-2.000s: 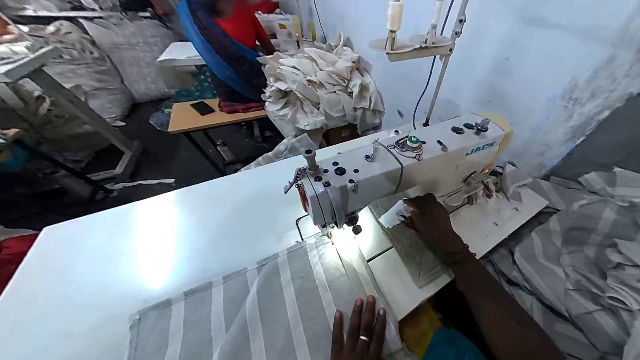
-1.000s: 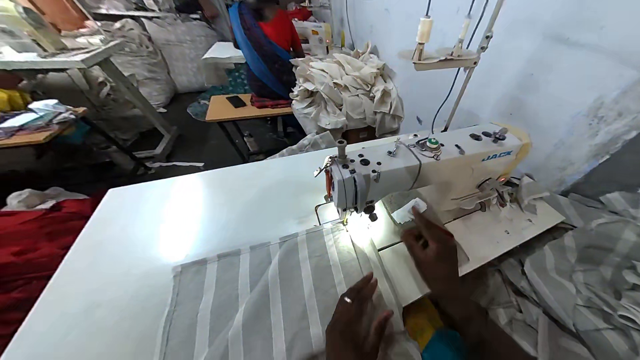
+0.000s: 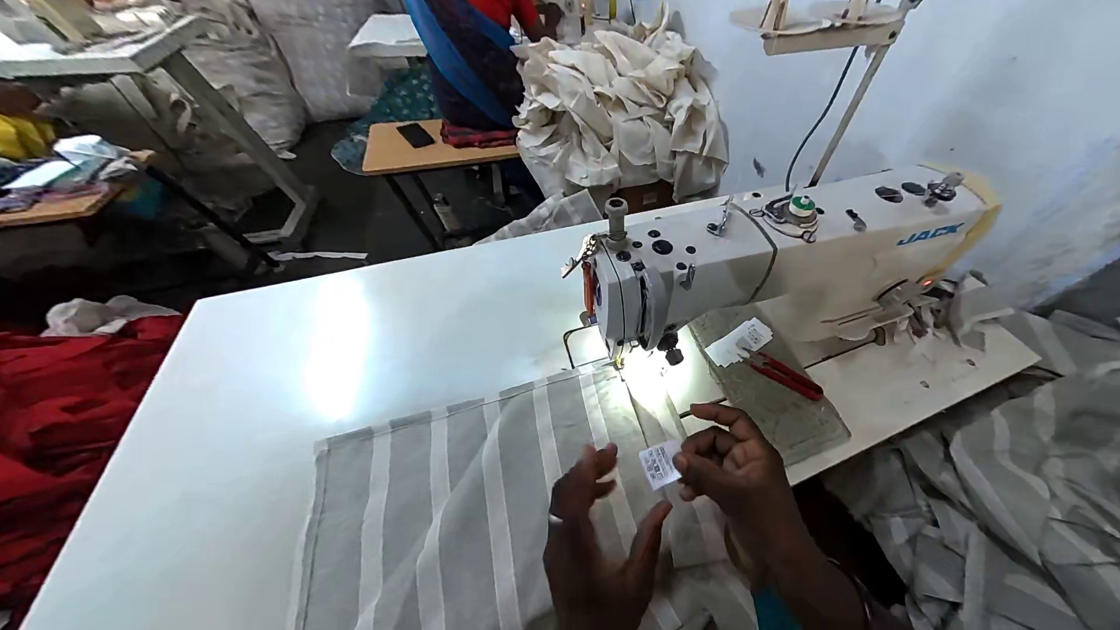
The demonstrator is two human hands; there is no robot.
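Note:
Between thumb and fingers, my right hand [image 3: 735, 481] pinches a small white printed label [image 3: 660, 465] above the cloth. My left hand [image 3: 599, 542], wearing a ring, is just left of the label with fingers apart and nothing held. Grey cloth with white stripes [image 3: 464, 507] lies on the table, its top edge at the needle area of a white Jack sewing machine [image 3: 717, 262]. Under the machine arm, a stack of white labels [image 3: 740, 342] and red-handled thread snips [image 3: 783, 376] rest on a grey pad [image 3: 779, 416].
More striped cloth [image 3: 1024, 472] is heaped at the right, and red cloth [image 3: 79, 437] at the left. Behind the white table [image 3: 262, 376] are a pile of cream cloth [image 3: 621, 105], a wooden bench [image 3: 446, 156] with a phone, and a person [image 3: 472, 61]. A thread stand [image 3: 831, 35] rises behind the machine.
My right hand has come from the label stack under the machine arm toward my left hand, now with one label. My left hand has lifted from the striped cloth, where it lay flat.

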